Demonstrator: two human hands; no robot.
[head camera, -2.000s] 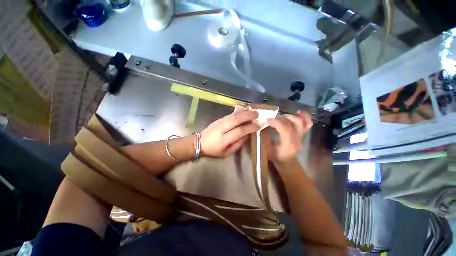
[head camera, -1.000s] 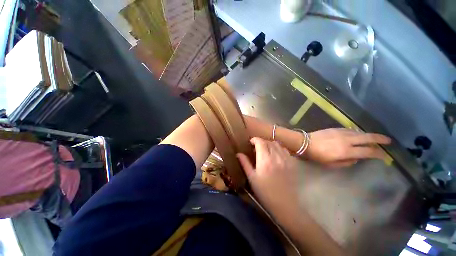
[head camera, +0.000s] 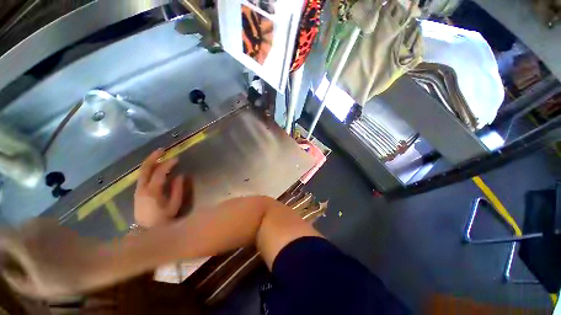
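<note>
My left hand (head camera: 159, 192) is over the steel machine bed (head camera: 246, 161), near the guide bar (head camera: 138, 161), with its fingers apart and curled and nothing seen in it. My right forearm crosses in front of it from the right. My right hand (head camera: 27, 261) is a blurred shape at the lower left edge; whether it holds anything cannot be told. Brown strips (head camera: 230, 274) with white lines lie below my right forearm. The yellow tape marks (head camera: 111, 195) show on the bed beside my left hand.
Black knobs (head camera: 197, 96) and a white tape roll (head camera: 99, 115) are behind the bar. A printed photo sheet (head camera: 258, 37) hangs past the bed's right end. Grey shelving (head camera: 400, 117) holds stacked strips on the right. A metal-framed chair (head camera: 541, 237) stands far right.
The view has swung right, showing the shelving and floor. My right hand has left the strap bundle and moved to the left edge. My left hand is still over the bed, its fingers now more curled.
</note>
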